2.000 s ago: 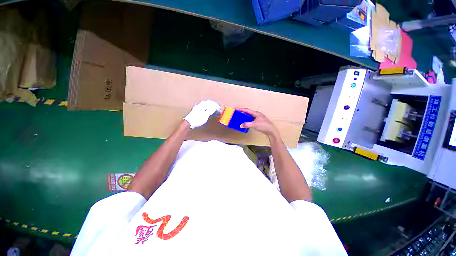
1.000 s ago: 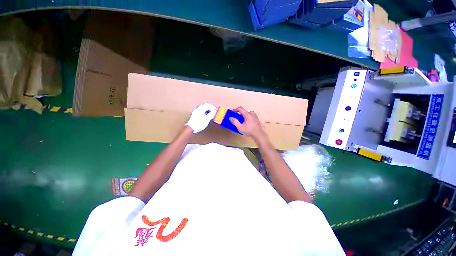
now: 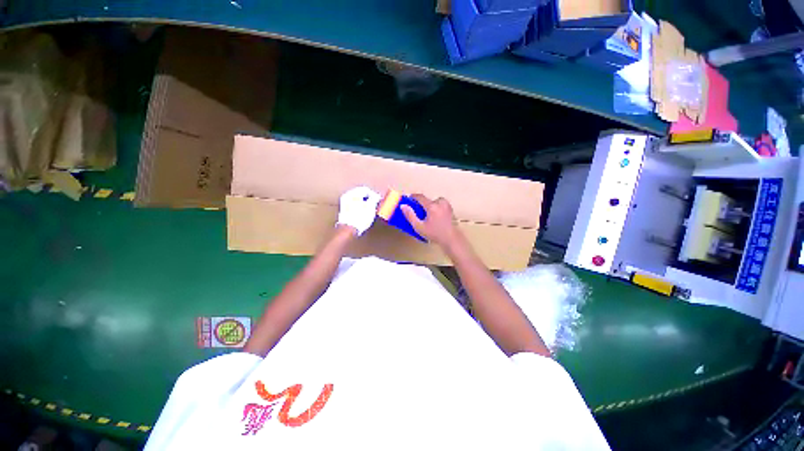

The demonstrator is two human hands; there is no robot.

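A long plain brown shipping carton [image 3: 476,198] lies across in front of my body, with a seam running along its top. My right hand [image 3: 429,218], bare, is shut on a tape dispenser [image 3: 408,223] with a blue body and an orange-yellow front, above the middle of the carton. My left hand [image 3: 359,209], in a white work glove, is just left of the dispenser's orange end, over the carton. Its fingers are too small and blurred to tell whether they hold tape.
Flat brown cartons [image 3: 189,132] stand at the left under the dark green bench [image 3: 353,40]. Blue boxes [image 3: 494,26] and tan blanks [image 3: 667,75] lie on it. The white machine [image 3: 608,198] is at the right. Crumpled clear plastic [image 3: 551,299] and a printed card [image 3: 225,331] are below.
My right hand and the dispenser have shifted slightly left since the earliest frame. The dispenser is tilted more steeply. My left hand stays close to its orange end.
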